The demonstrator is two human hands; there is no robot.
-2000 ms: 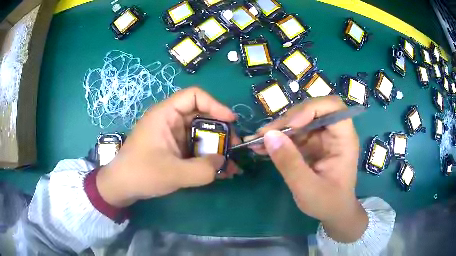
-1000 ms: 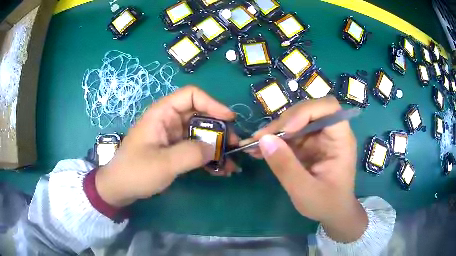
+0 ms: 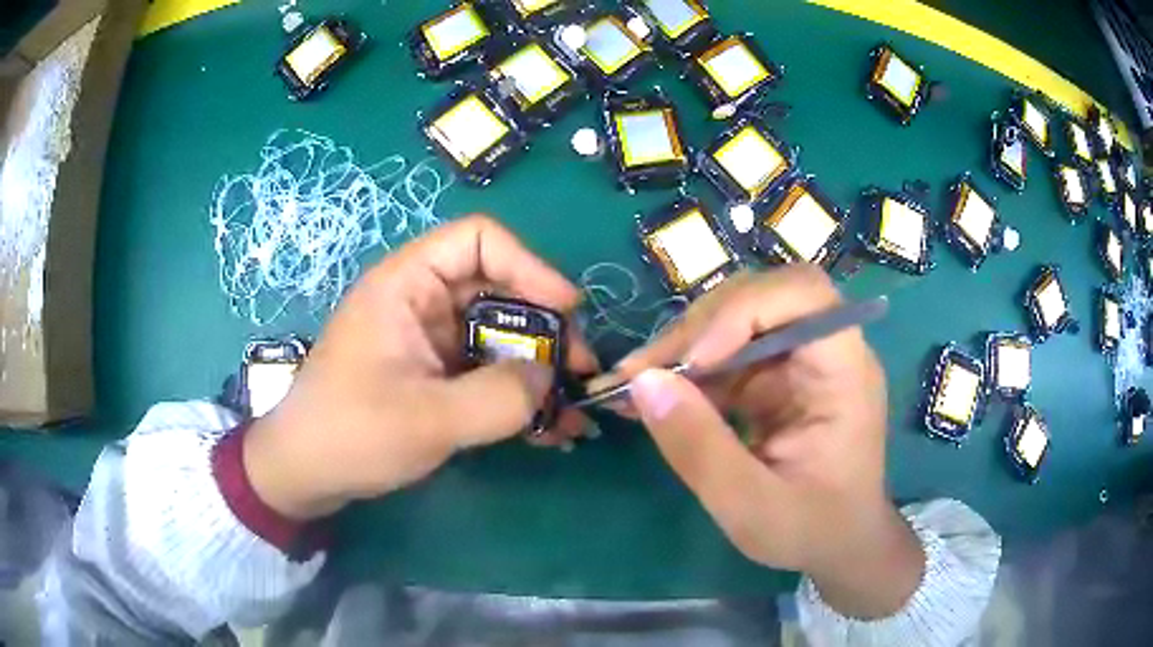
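Observation:
My left hand (image 3: 411,360) holds a black rounded-square watch body (image 3: 516,331) upright, with its thumb over the lower part of the pale, yellow-bordered rectangle. My right hand (image 3: 771,417) holds slim grey tweezers (image 3: 790,339) between thumb and fingers. The tweezers' tip is at the right side edge of the body; fingers and blur hide whether it touches. Any sealing ring on the body cannot be made out. Loose thin rings (image 3: 613,293) lie on the green mat just behind, between the hands.
A tangled heap of pale rings (image 3: 304,228) lies at the left, beside an open cardboard box (image 3: 66,215). A watch body (image 3: 271,373) lies by my left wrist. Many more bodies (image 3: 649,133) lie across the back and right. Yellow tape (image 3: 974,48) crosses the back.
My right hand and the tweezers have moved a little left and down. The held body has shifted slightly left, and my left thumb covers more of its pale rectangle than at first.

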